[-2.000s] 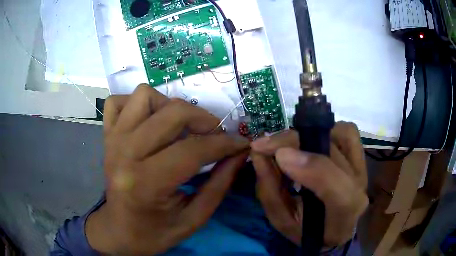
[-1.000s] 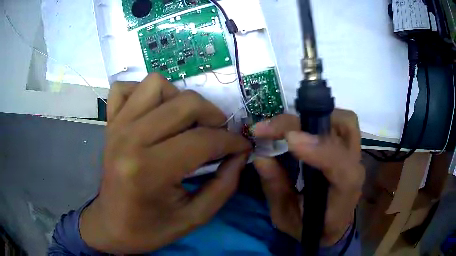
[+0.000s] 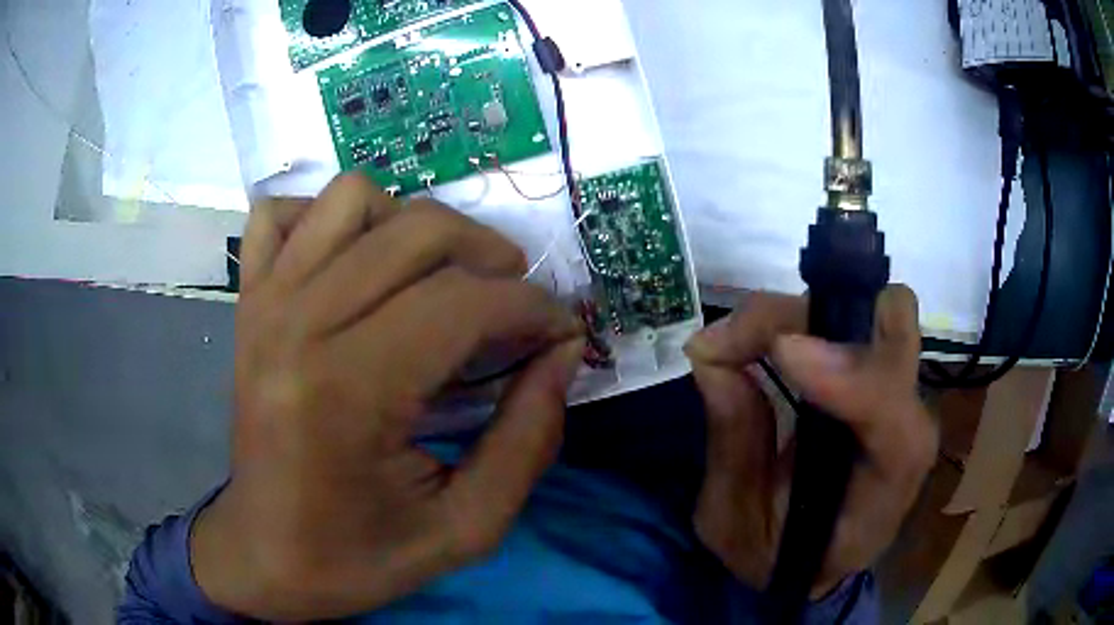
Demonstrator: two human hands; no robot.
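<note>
My left hand (image 3: 403, 366) is over the lower left of the white housing (image 3: 623, 110), thumb and index finger pinched at the copper coils (image 3: 595, 339). A dark wire shows under its fingers, and solder wire (image 3: 544, 250) sticks out from it toward the small circuit board (image 3: 635, 244). My right hand (image 3: 806, 391) is right of the housing corner. It holds the soldering iron (image 3: 847, 263) by its black handle, tip end up and away from the boards. Its thumb and index finger pinch near a thin dark wire. Whether the coils are gripped is hidden.
The middle circuit board (image 3: 440, 104) and end circuit board (image 3: 324, 18) lie in the housing, with a dark cable (image 3: 550, 55) beside them. White sheet (image 3: 782, 159) lies under the housing. The soldering station (image 3: 1038, 92) and its cords are at the right.
My right hand has moved right, away from my left hand, with the soldering iron. The coils and housing corner are more exposed. The housing has shifted slightly left.
</note>
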